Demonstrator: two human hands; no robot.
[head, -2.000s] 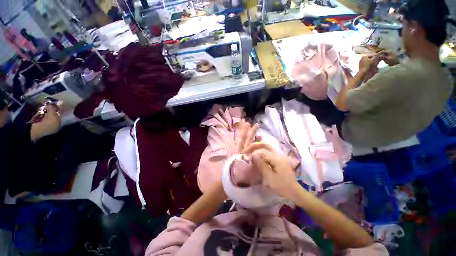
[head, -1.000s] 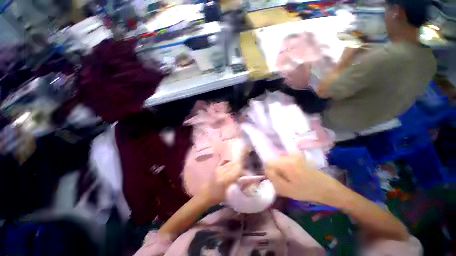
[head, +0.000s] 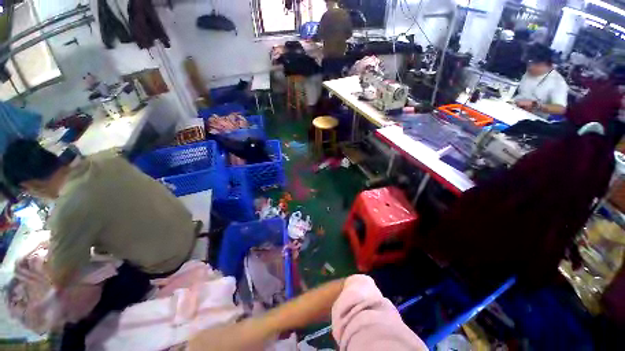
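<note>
My right hand (head: pixel 223 336) is at the lower left, blurred and cut off by the bottom edge. The forearm reaches left from a pink sleeve. I cannot tell whether this hand holds anything. My left hand is out of the picture. The pale bundle (head: pixel 147 319) of layered whitish-pink pieces lies just left of and beyond my right hand. A pink garment piece (head: pixel 51 291) lies crumpled on the table at the far left.
A seated person (head: pixel 123 219) in an olive shirt is at the left. Blue crates (head: pixel 185 163) stand behind. A red plastic stool (head: pixel 382 223) stands on the green floor. A large maroon heap (head: pixel 507 212) fills the right. A blue crate (head: pixel 473 312) is at the lower right.
The view has swung far to the right. The round pale pink piece that both hands held is out of view, as is my left hand. Crates, stool and floor now show.
</note>
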